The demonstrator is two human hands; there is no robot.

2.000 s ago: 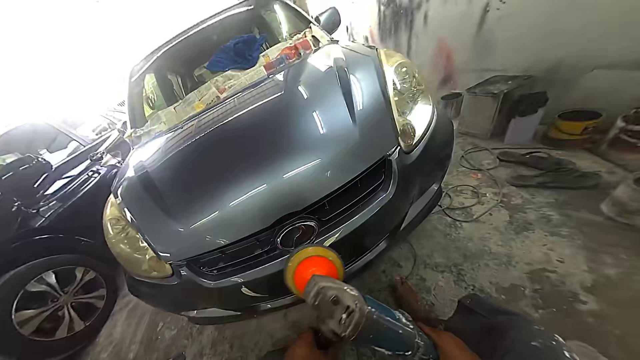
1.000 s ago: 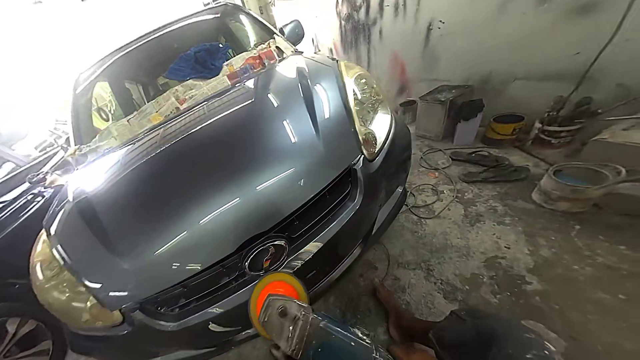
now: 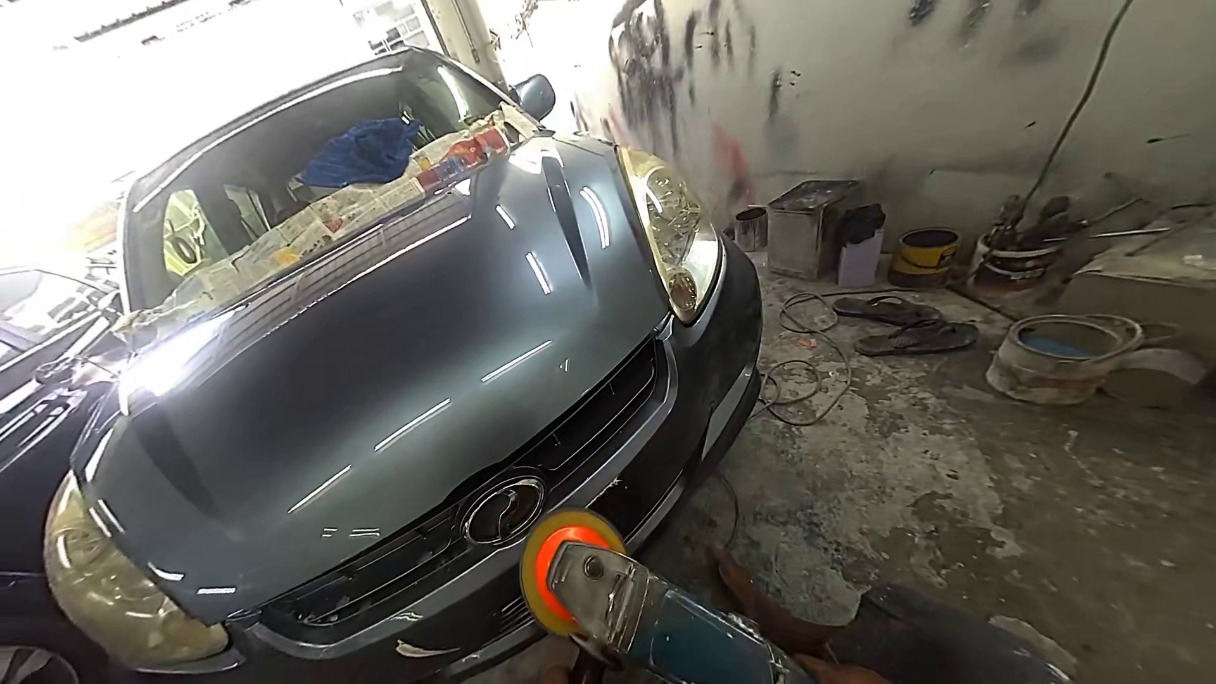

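An angle polisher point(image 3: 703, 632) with a teal body, grey metal head and round yellow-and-orange pad point(image 3: 560, 575) reaches in from the bottom edge. My right hand point(image 3: 841, 671) grips its body, largely cut off by the frame. Only a sliver of my left hand point(image 3: 556, 674) shows beside the tool's side handle; its hold is hidden. The pad is just below the round emblem point(image 3: 503, 510) on the car's grille, in front of the bumper point(image 3: 432, 622); contact cannot be told. Behind it, the glossy dark grey hood point(image 3: 380, 351) reflects strip lights.
Newspaper point(image 3: 313, 228) and a blue cloth point(image 3: 361, 152) lie at the windshield. A bare foot point(image 3: 760, 603) is near the tool. A cable point(image 3: 807, 408), flip-flops point(image 3: 917, 337), a bucket point(image 3: 1059, 356) and a yellow tub point(image 3: 923, 255) are on the floor. A dark car point(image 3: 38, 418) stands left.
The view has turned to the right, bringing more of the floor and the bucket into sight. The polisher stays in front of the bumper near the emblem; less of my hands shows than two seconds ago.
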